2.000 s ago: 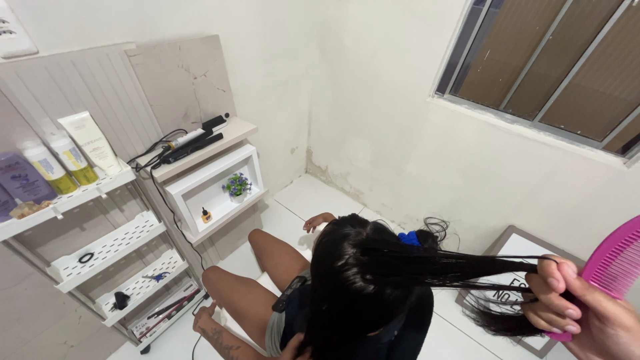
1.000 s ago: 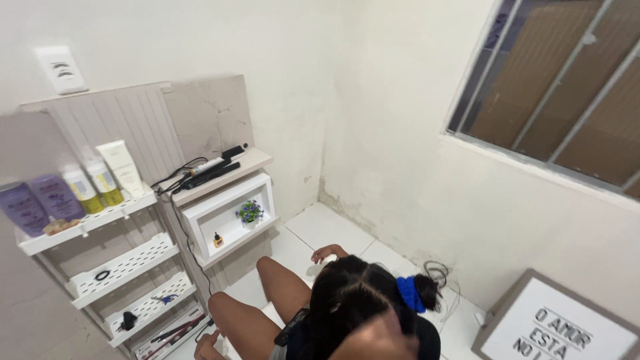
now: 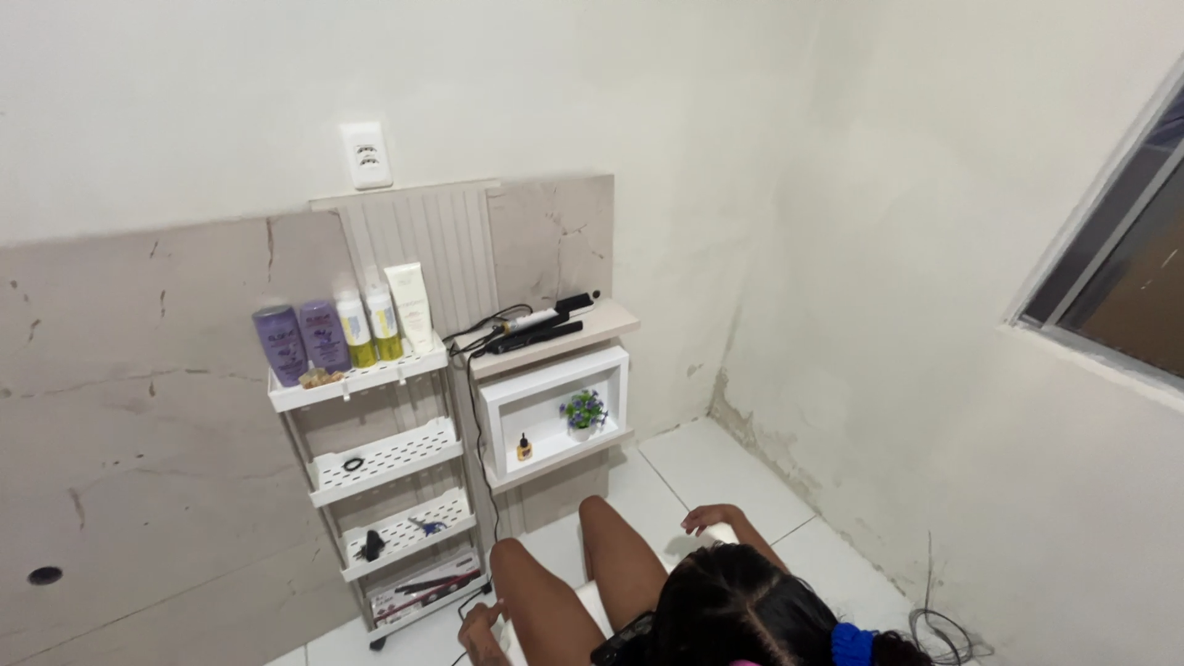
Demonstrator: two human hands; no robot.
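Neither of my hands shows in the view. Below me sits a person whose dark hair (image 3: 731, 601) has a parting along the top of the head. A blue scrunchie (image 3: 851, 644) gathers part of that hair at the right. At the bottom edge, against the hair, a sliver of something pink (image 3: 744, 662) shows; the rest is cut off, so I cannot tell what holds it. The two hands in sight, near the knees, belong to the seated person.
On the left a white shelf trolley (image 3: 384, 372) bears bottles and a tube. Beside it, flat irons (image 3: 541, 335) with cords lie on a wall shelf (image 3: 610, 324). Below is a white box niche (image 3: 555, 365) with a small potted plant (image 3: 584, 413). A window (image 3: 1124, 250) is at right.
Two seconds ago my right hand held a strand of hair and a pink comb; one second ago a blurred hand was over the head. Now no hand of mine shows. The view has swung left.
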